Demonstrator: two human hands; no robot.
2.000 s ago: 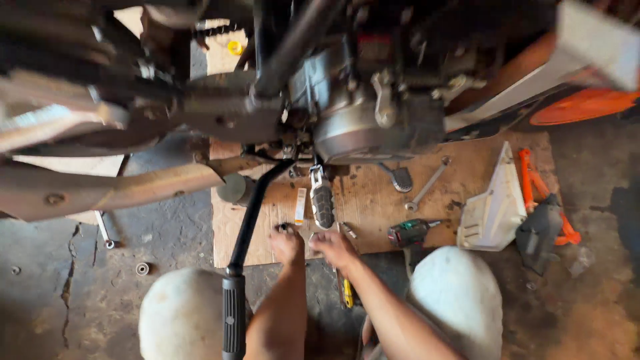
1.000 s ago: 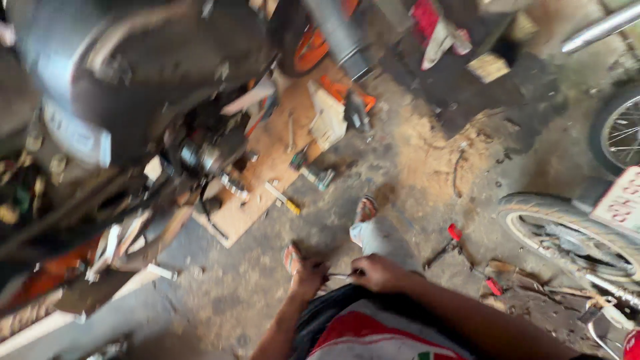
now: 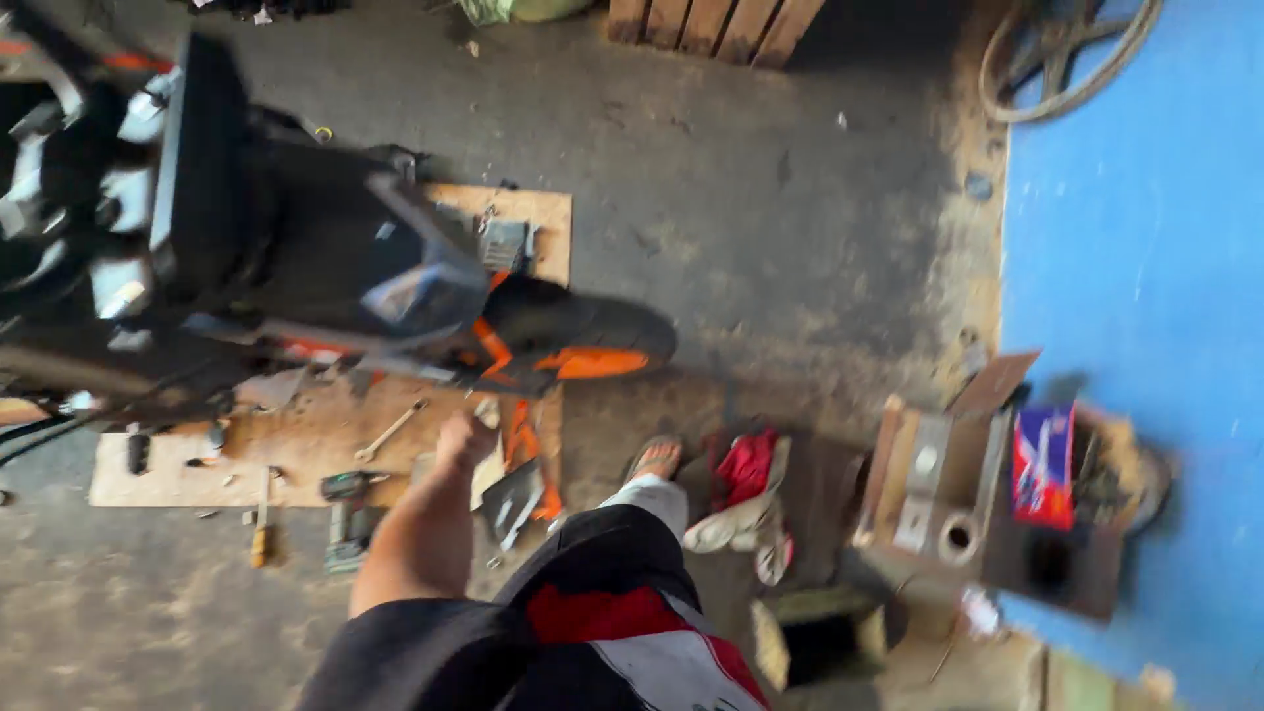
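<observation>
My left hand (image 3: 466,440) reaches down beside the motorcycle's front wheel (image 3: 592,341), above the pale and orange panels; blur hides what its fingers do. My right hand is out of view. Near the left forearm a cordless drill (image 3: 348,518) lies partly off a cardboard sheet (image 3: 326,434). A combination wrench (image 3: 391,431) rests on the cardboard, and a tool with a yellow handle (image 3: 261,528) lies across its edge. Orange plastic trim (image 3: 521,434) and a dark panel (image 3: 513,502) are next to the hand.
The motorcycle (image 3: 336,247) fills the upper left. Red and white cloths (image 3: 750,494) lie right of my foot. Open cardboard boxes (image 3: 968,494) with parts stand by a blue wall (image 3: 1136,276). A wooden slatted object (image 3: 706,25) is at the top, a wheel rim (image 3: 1071,59) at upper right.
The view has swung widely toward the motorcycle's front and the blue wall. Both hands showed close together a second ago; now only the left shows, stretched out by the front wheel.
</observation>
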